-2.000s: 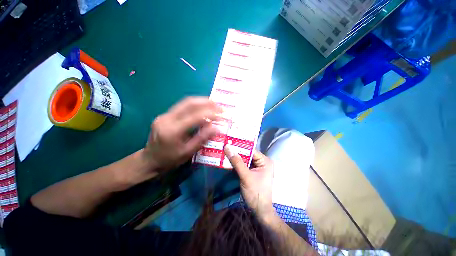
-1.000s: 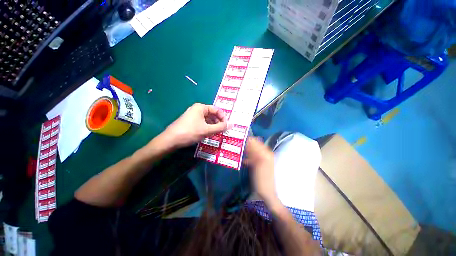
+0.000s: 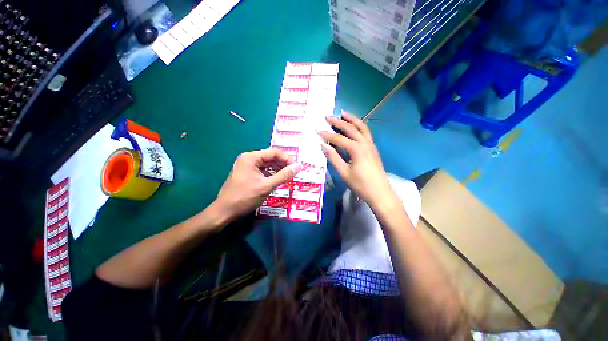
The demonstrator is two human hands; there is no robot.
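Observation:
A long white label sheet with red-printed labels lies in front of me, its near end towards my lap. Most of its right column is blank white; red labels remain down the left column and at the near end. My left hand is over the sheet's left side, thumb and forefinger pinched at the labels near its lower middle. Whether a loose sticker is between them cannot be seen. My right hand is at the sheet's right edge, palm down, fingers apart, with no object visible in it.
A tape dispenser stands left on white paper, beside another red-and-white sheet. The keyboard is far left. A white layered stack is at the bench's far edge. Right are a blue stool and a brown carton.
My right hand has moved up from beside the sheet's near end to its right edge, fingers spread. My left hand stays pinched over the labels. Against the earliest frame, more red labels show uncovered.

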